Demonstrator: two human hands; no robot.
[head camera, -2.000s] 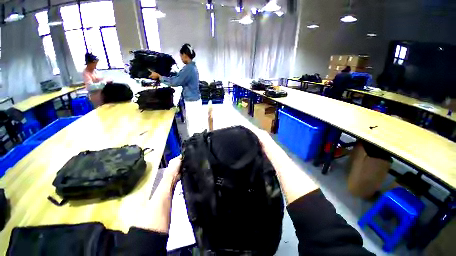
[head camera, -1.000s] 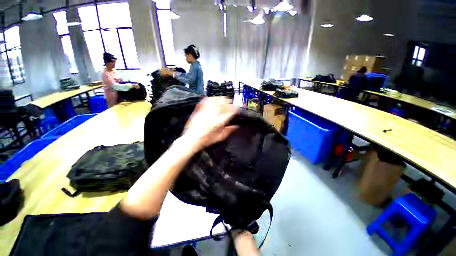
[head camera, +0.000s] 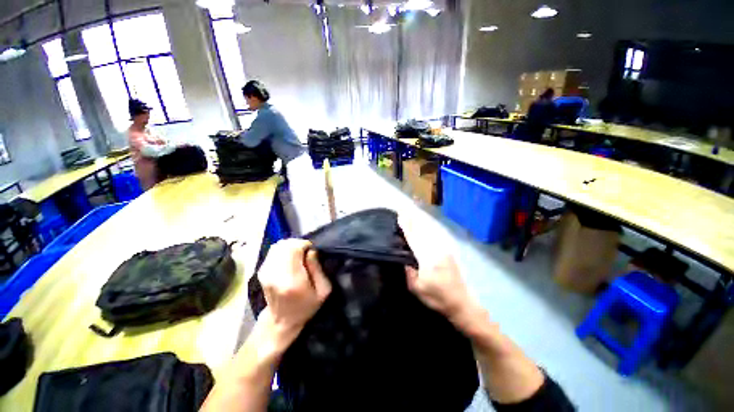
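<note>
A dark, nearly black backpack (head camera: 370, 338) is held up in front of me, its top edge toward the far side. My left hand (head camera: 293, 282) grips the rim at its upper left, with the thumb on the edge. My right hand (head camera: 441, 288) grips the same rim at its upper right. The rim is stretched between the hands, and a black flap rises above it. The lower part of the bag is too dark to read and is cut off by the bottom edge.
A camouflage backpack (head camera: 169, 282) and a black bag (head camera: 121, 385) lie on the long table (head camera: 181, 213) at left. A person in blue (head camera: 274, 129) leans over stacked bags. Another person (head camera: 143, 149) stands beyond. A blue stool (head camera: 632, 310) and blue bin (head camera: 476, 201) are at right.
The backpack was turned and lowered; both hands now grip its top rim, where my left hand lay across it before. The person in blue now leans over the stack.
</note>
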